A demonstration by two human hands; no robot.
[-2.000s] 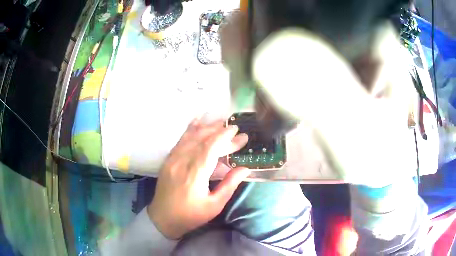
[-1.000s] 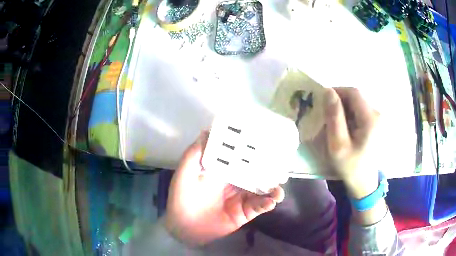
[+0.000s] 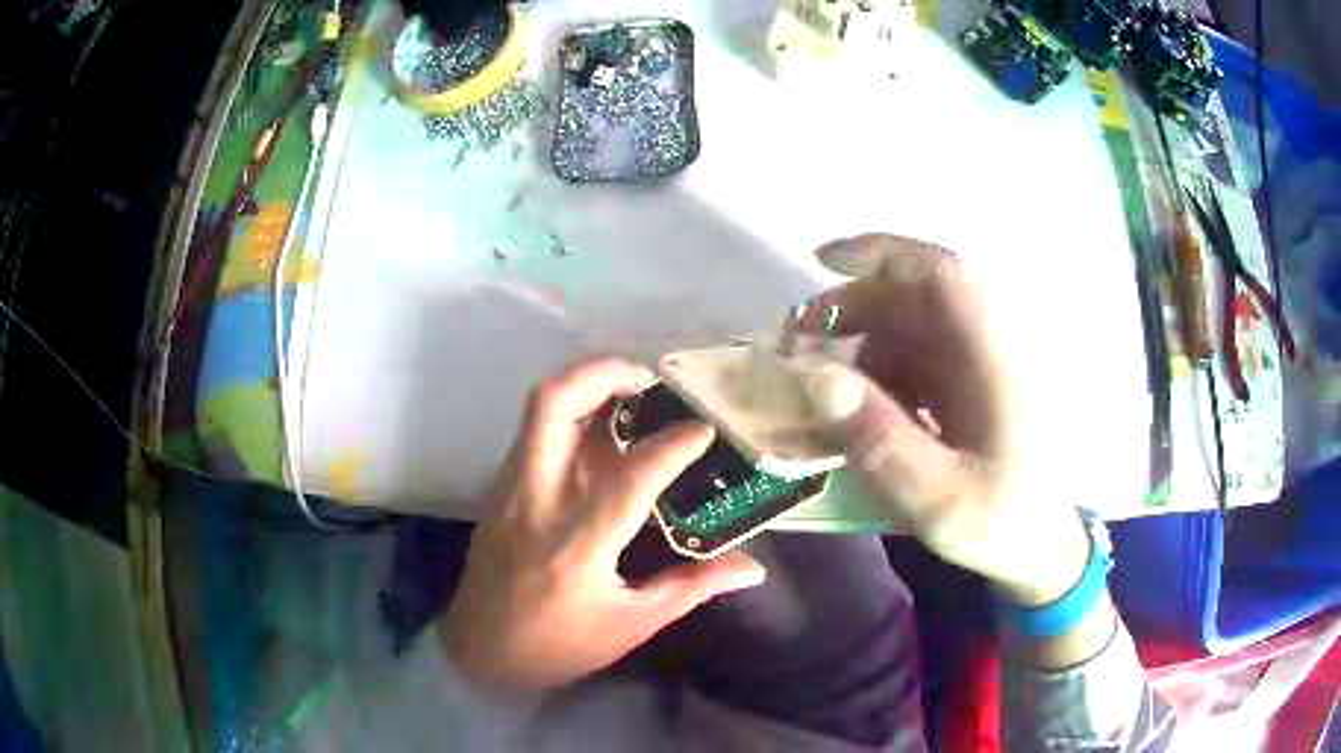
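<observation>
My left hand (image 3: 566, 537) holds the front housing (image 3: 709, 553) open side up at the table's near edge. A green circuit board (image 3: 735, 503) with solder dots and a dark area shows inside it. My right hand (image 3: 941, 412), with a blue wrist strap, holds the cream back cover (image 3: 757, 400) tilted above the housing and partly covering it. Metal plug pins (image 3: 816, 315) stick up from the cover between my fingers. I cannot tell whether the cover and housing touch.
A screw tray (image 3: 625, 103) stands at the back, with a yellow-rimmed round dish (image 3: 456, 59) left of it and loose screws around. Board assemblies (image 3: 1096, 44) lie at the back right. Red-handled pliers (image 3: 1244, 302) lie at the right edge. A blue bin (image 3: 1228, 589) stands right of the table.
The housing has turned from its slotted face to its open side with the board showing. My right hand has brought the back cover left, over the housing.
</observation>
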